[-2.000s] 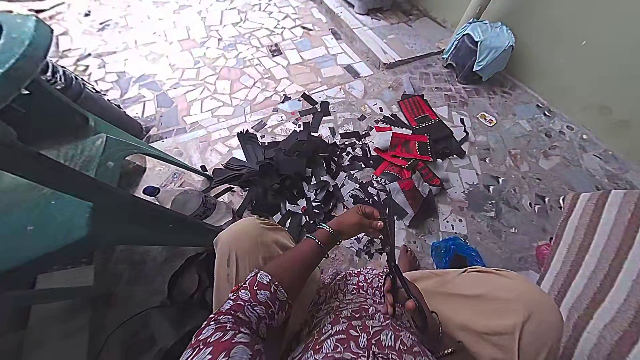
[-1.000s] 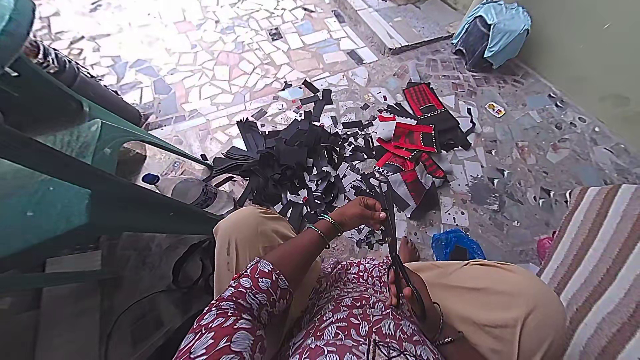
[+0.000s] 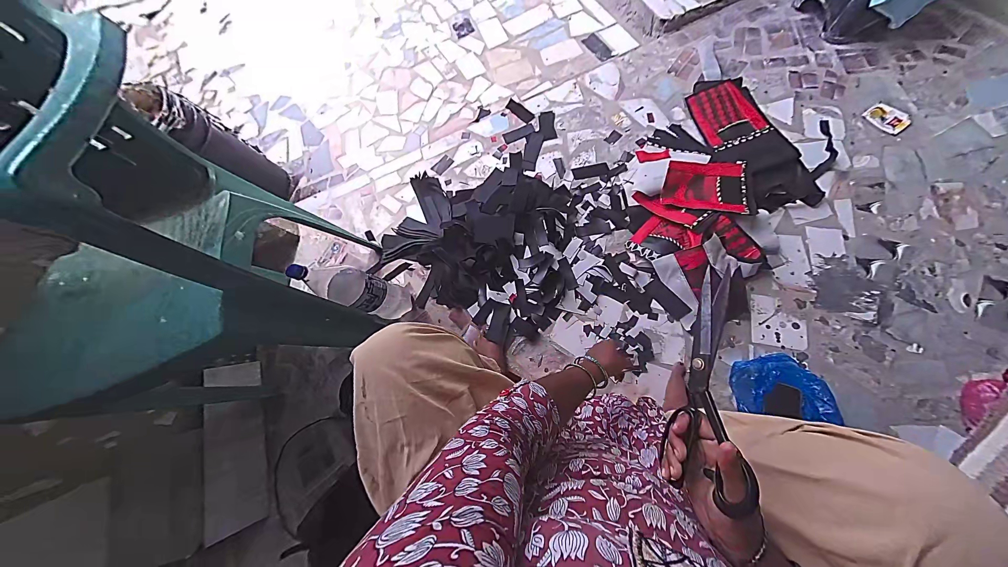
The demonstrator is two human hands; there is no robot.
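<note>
My right hand (image 3: 713,472) is through the handles of large metal scissors (image 3: 699,364) with black grips, their blades pointing away from me and slightly parted. To its left, my left hand (image 3: 613,359), with bracelets at the wrist, reaches down to small black cut pieces (image 3: 634,342); whether its fingers hold anything is unclear. Beyond it, a heap of black fabric-like strips (image 3: 488,228) spreads over the floor among small pale and black scraps. Right of the heap lie red and black patterned fabric pieces (image 3: 705,185) with light stitched edging.
A green plastic chair (image 3: 142,299) stands at the left, with a plastic bottle (image 3: 354,290) with a blue cap beside it. A blue plastic bag (image 3: 780,386) lies near my right knee. A small printed packet (image 3: 887,118) is on the mosaic-tiled floor (image 3: 929,189) at the upper right.
My left hand has moved away from beside the scissors, down to the small black pieces. The scissors' blades, close together before, now stand slightly apart. The view has shifted.
</note>
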